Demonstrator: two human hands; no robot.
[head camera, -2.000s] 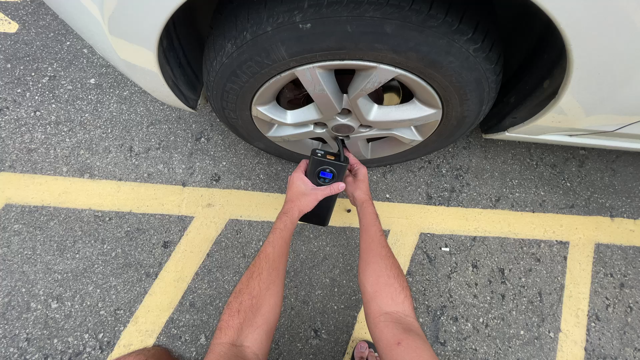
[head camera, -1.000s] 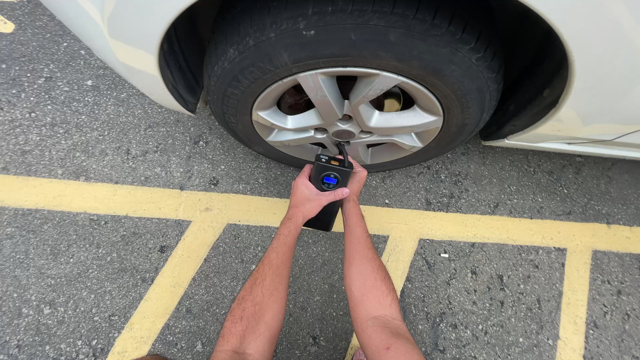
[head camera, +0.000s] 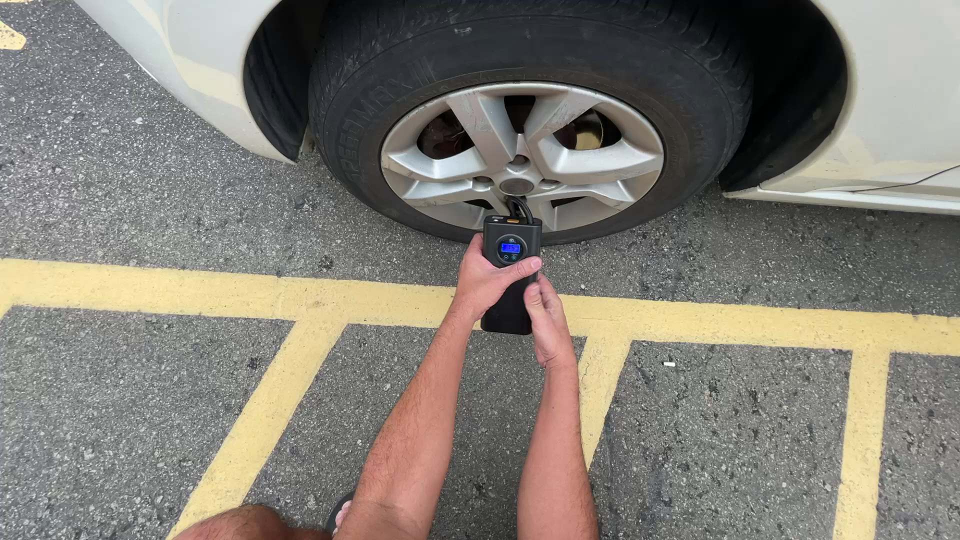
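Note:
A black portable tire inflator (head camera: 507, 304) with a lit blue display is held upright before the wheel. My left hand (head camera: 486, 277) grips its upper left side, thumb across the front. My right hand (head camera: 550, 321) holds its lower right side, thumb on the edge and fingers partly hidden behind. A short black hose (head camera: 523, 208) loops from the inflator's top toward the lower part of the silver alloy wheel rim (head camera: 487, 112); its far end is hidden. The rim sits in a black tire (head camera: 352, 142).
The white car's body (head camera: 195, 60) arches over the tire, with its sill (head camera: 840, 198) at the right. Yellow painted lines (head camera: 382, 304) cross the grey asphalt (head camera: 142, 195). A small white scrap (head camera: 669, 364) lies on the ground. A knee (head camera: 247, 523) and part of a sandaled foot show below.
My right hand has moved down from near the inflator's top to its lower right side. My left hand has kept its hold on the inflator.

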